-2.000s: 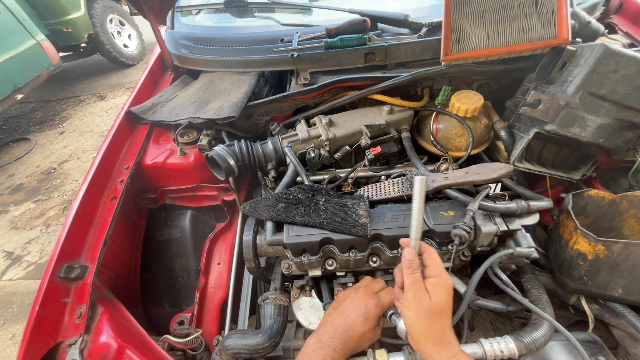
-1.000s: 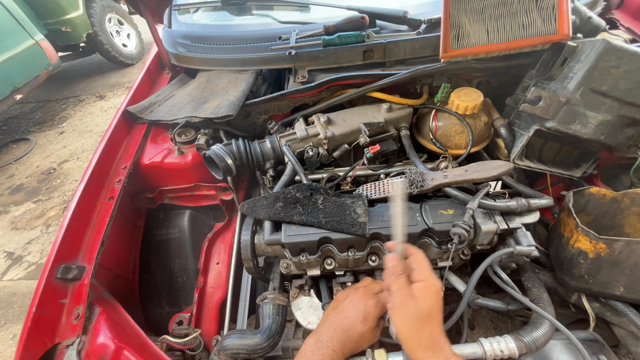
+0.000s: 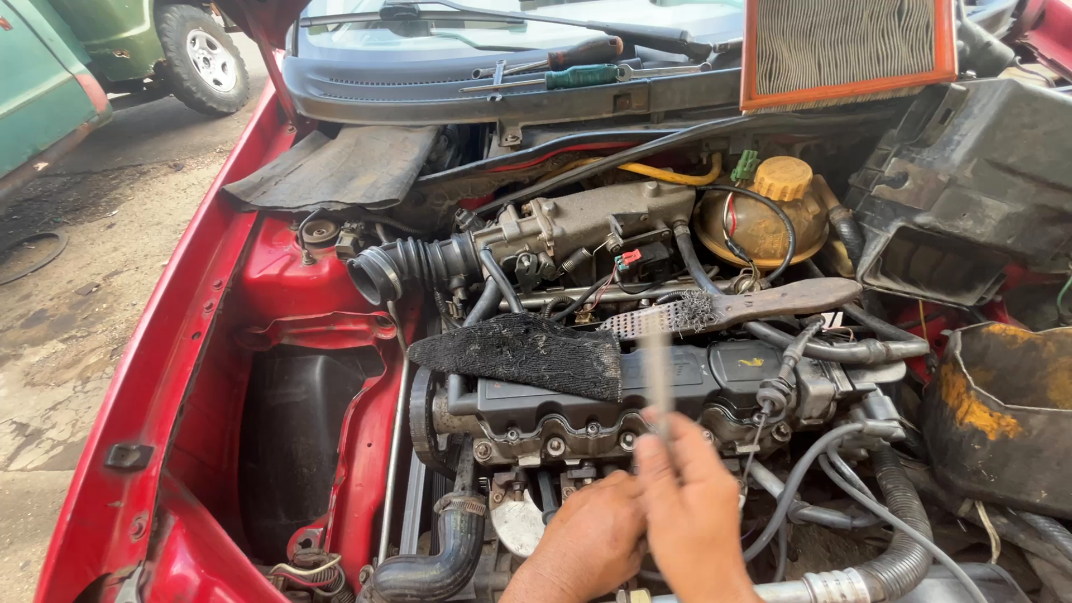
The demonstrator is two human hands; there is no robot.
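Note:
My right hand point(image 3: 691, 502) is closed around a metal rod or tube point(image 3: 657, 373), blurred, which stands up from the fist in front of the engine's valve cover point(image 3: 536, 410). Against it on the left, my left hand point(image 3: 590, 532) is bent down at the front of the engine; its fingertips and whatever they touch are hidden. A black cloth point(image 3: 523, 352) lies over the left part of the valve cover. Behind the rod, a wire brush with a wooden handle point(image 3: 779, 301) rests across the engine.
Screwdrivers point(image 3: 586, 75) and a wrench lie on the cowl below the windshield, beside an orange-framed air filter point(image 3: 846, 50). A coolant tank point(image 3: 762, 226) and a black air filter housing point(image 3: 963, 184) stand at right. A radiator hose point(image 3: 435, 578) runs near my left hand; the red fender point(image 3: 167, 335) edges the bay.
The rod has tilted to the left from its earlier upright position, with my right hand shifting slightly left. My left hand has stayed in nearly the same place.

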